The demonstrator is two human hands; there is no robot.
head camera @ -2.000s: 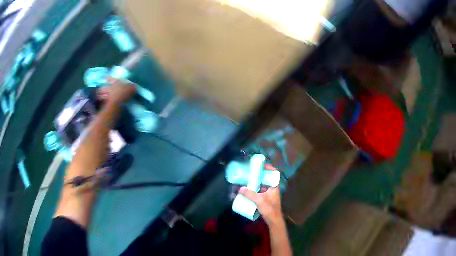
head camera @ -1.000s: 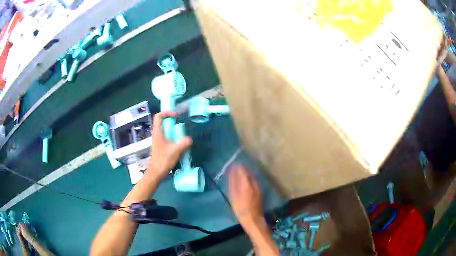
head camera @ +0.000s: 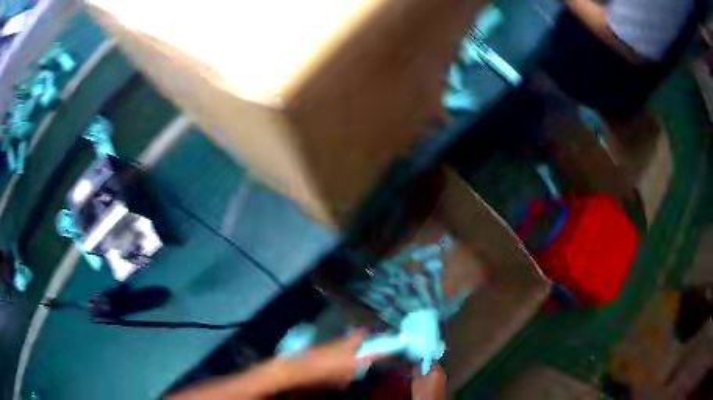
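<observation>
The frame is blurred. My left hand (head camera: 344, 361) reaches in from the bottom, over the bench's near edge, shut on the handle of a teal appliance housing (head camera: 420, 336). My right hand (head camera: 428, 384) is just below the barrel, mostly cut off by the lower edge; its grip cannot be told. Another teal housing (head camera: 297, 341) shows behind my left forearm; what supports it is unclear. An open carton (head camera: 500, 301) with a heap of teal parts (head camera: 403, 281) lies beyond my hands. The screwdriver (head camera: 133, 301) lies on the bench.
A large carton (head camera: 313, 148) stands on the bench (head camera: 207, 273). The screw feeder (head camera: 113, 226) is at the left with teal housings around it. Cords cross the bench. A red stool (head camera: 598, 246) is on the floor at the right. Part of another person (head camera: 649, 27) shows at upper right.
The view has swung towards the carton of teal parts. My hands have moved from the bench by the feeder to beside that carton, with a housing in my left hand.
</observation>
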